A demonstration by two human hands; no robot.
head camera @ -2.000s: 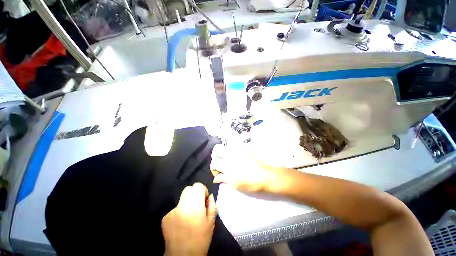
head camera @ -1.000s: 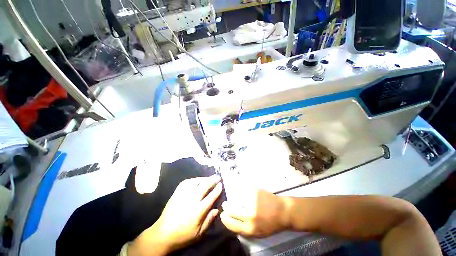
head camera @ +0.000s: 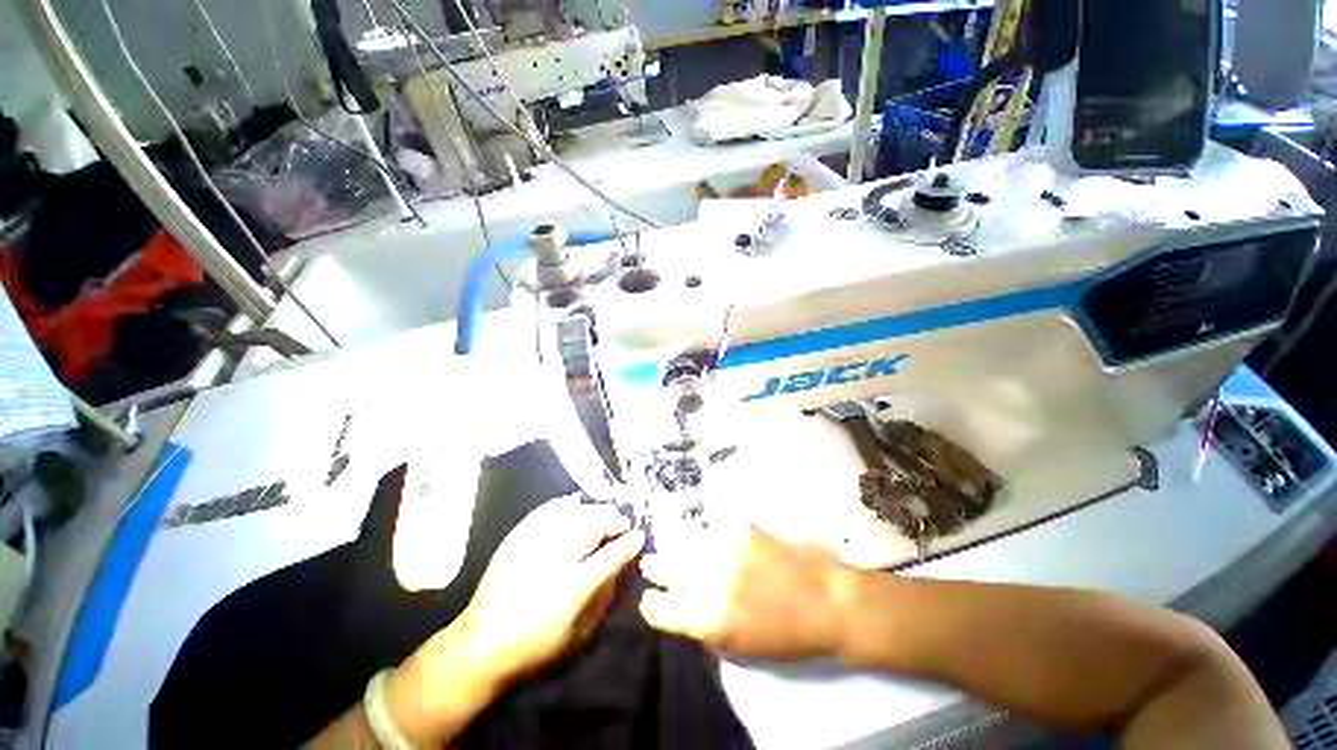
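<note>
A large black garment piece point(head camera: 308, 615) lies on the white table left of the needle area and runs down off the front edge. My left hand point(head camera: 550, 579) rests on it and pinches its edge close to the presser foot point(head camera: 641, 506). My right hand point(head camera: 755, 593) is just right of it, with its fingertips on the cloth edge; glare washes out these fingers. The sewing machine point(head camera: 938, 344) stands over the work. Its needle is lost in glare.
The bright lamp paddle point(head camera: 437, 520) hangs over the cloth. Scissors with brown-wrapped handles point(head camera: 924, 476) lie under the machine arm. A phone point(head camera: 1144, 88) stands behind the machine top. A white basket point(head camera: 1312, 718) is at the lower right.
Compared with two seconds ago, my left hand has moved up the cloth toward the needle area. More loose cloth now bunches below my hands. The view has shifted, bringing the phone into sight.
</note>
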